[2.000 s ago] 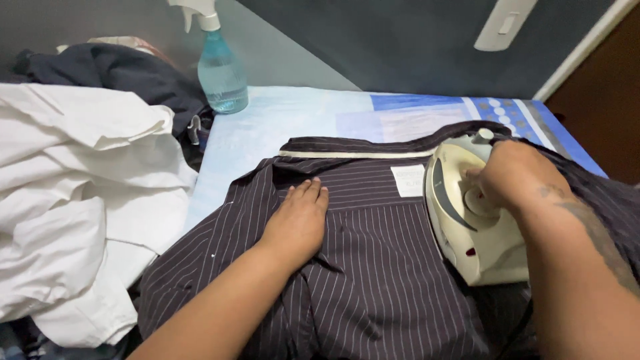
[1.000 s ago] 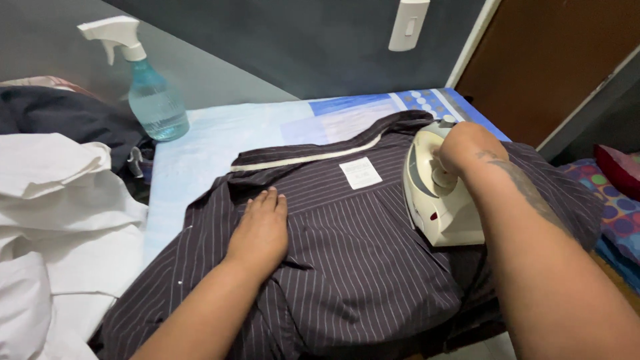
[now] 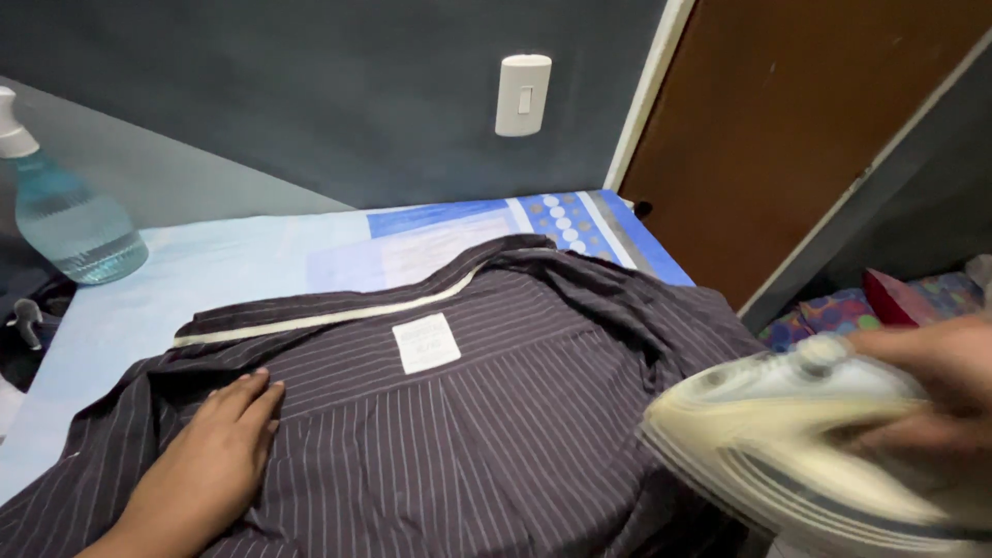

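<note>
A dark pinstriped shirt (image 3: pixel 480 434) lies spread over a surface covered with blue and white patterned cloth (image 3: pixel 232 256). Inside its back, below the collar, is a white label (image 3: pixel 426 342) that bears writing. My left hand (image 3: pixel 209 449) rests flat on the shirt, left of the label, with its fingers a little apart. At the right edge, my right hand (image 3: pixel 930 395) grips the handle of a cream clothes iron (image 3: pixel 783 442). Both are blurred. The iron is tilted over the shirt's right side; whether it touches the fabric is unclear.
A blue spray bottle (image 3: pixel 77 225) with a white head stands on the cloth at the left. Behind are a grey wall with a white light switch (image 3: pixel 524 94) and a brown door (image 3: pixel 744 116). Colourful dotted fabric (image 3: pixel 841 310) lies beyond at the right.
The iron has moved right and toward me, away from the area right of the label, and is now tilted. My left hand stays on the shirt. The view has swung right.
</note>
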